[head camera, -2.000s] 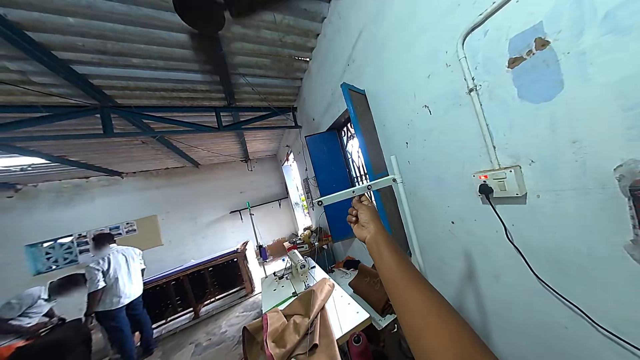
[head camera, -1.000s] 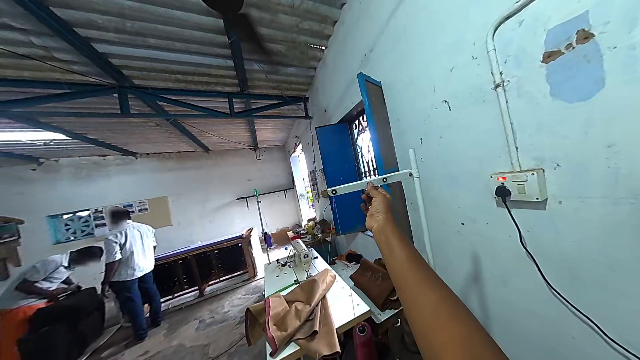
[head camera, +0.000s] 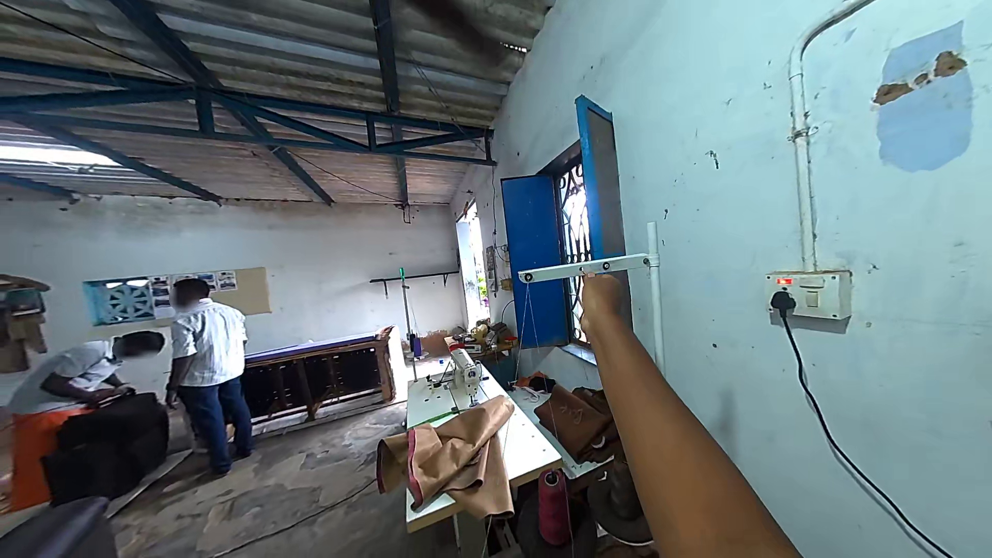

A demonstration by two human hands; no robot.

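Note:
My right hand [head camera: 601,301] is raised at the end of an outstretched arm, its fingers at the white arm of a thread stand [head camera: 554,272], which joins a white upright pole [head camera: 656,310]. Thin threads hang from the left end of that arm. Below stands a white sewing table [head camera: 535,448] with an industrial sewing machine [head camera: 466,373] and a draped brown cloth [head camera: 457,457] with dark red edging. A maroon thread cone [head camera: 553,508] is under the stand, beside the table. My left hand is out of view.
Folded brown material [head camera: 573,418] lies right of the sewing table. A plugged-in socket box [head camera: 810,294] is on the right wall, its black cable [head camera: 821,426] hanging down. At left one person [head camera: 211,349] stands and another [head camera: 74,380] bends over a black bundle [head camera: 116,446].
My right hand has shifted a little along the thread stand's arm, toward the pole. Threads hanging from the arm's left end now show.

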